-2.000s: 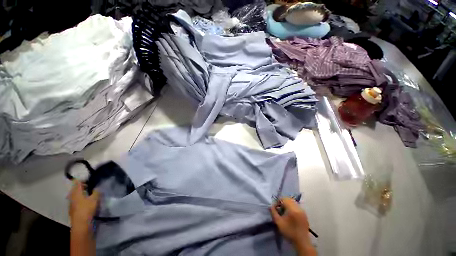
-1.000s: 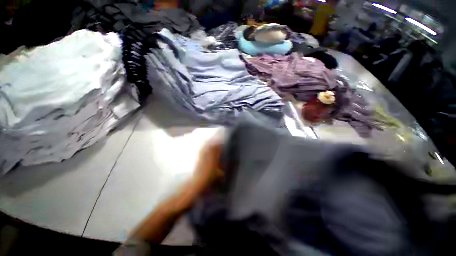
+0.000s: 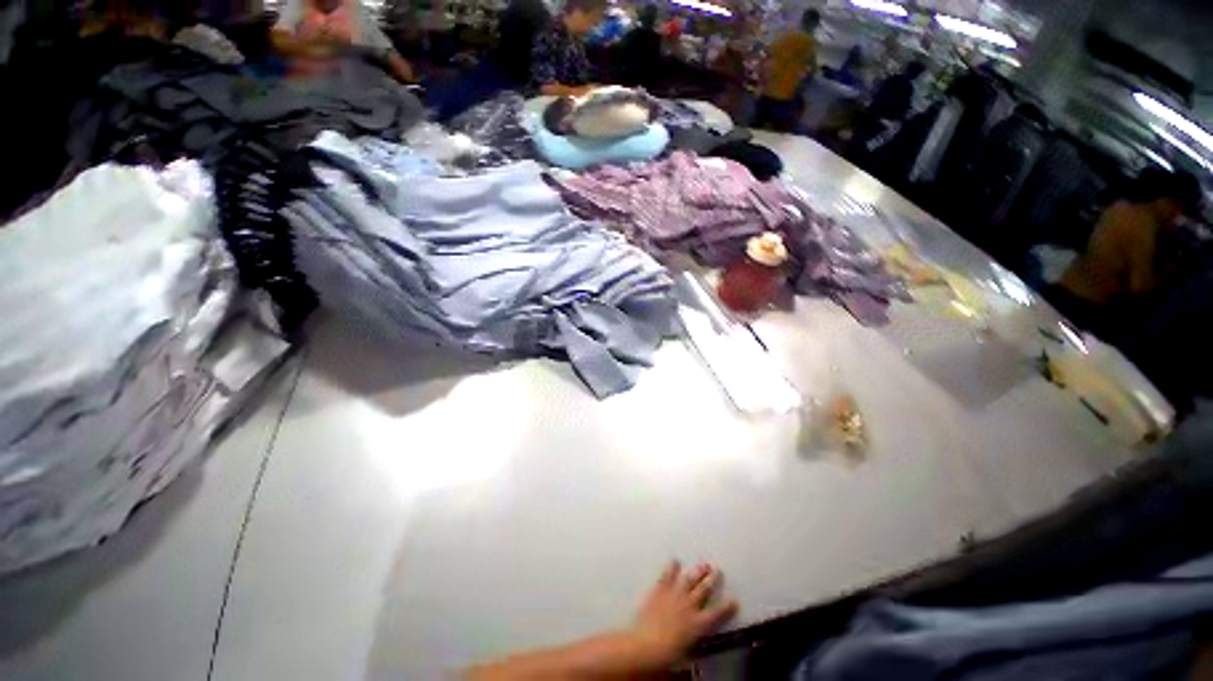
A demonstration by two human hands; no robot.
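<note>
My left hand (image 3: 685, 609) lies on the white table (image 3: 532, 572) at its front edge, palm down, holding nothing, with its fingers a little apart. A blue-grey shirt (image 3: 1038, 636) shows at the lower right, beyond the table's edge and cut off by the picture's rim. My right hand is not in view. Whether it holds the shirt cannot be seen.
White shirts (image 3: 93, 333) are piled at the left, beside black hanger hooks (image 3: 260, 226). Stacked blue-grey shirts (image 3: 466, 266), striped purple shirts (image 3: 705, 206), a red bottle (image 3: 752, 277), clear strips (image 3: 732, 353) and a small clear bag (image 3: 841, 426) lie farther back. People stand behind.
The shirt on the table has moved off to the right, past the edge. My left hand has let go of it and rests on the table. My right hand has left the picture. The view has swung right.
</note>
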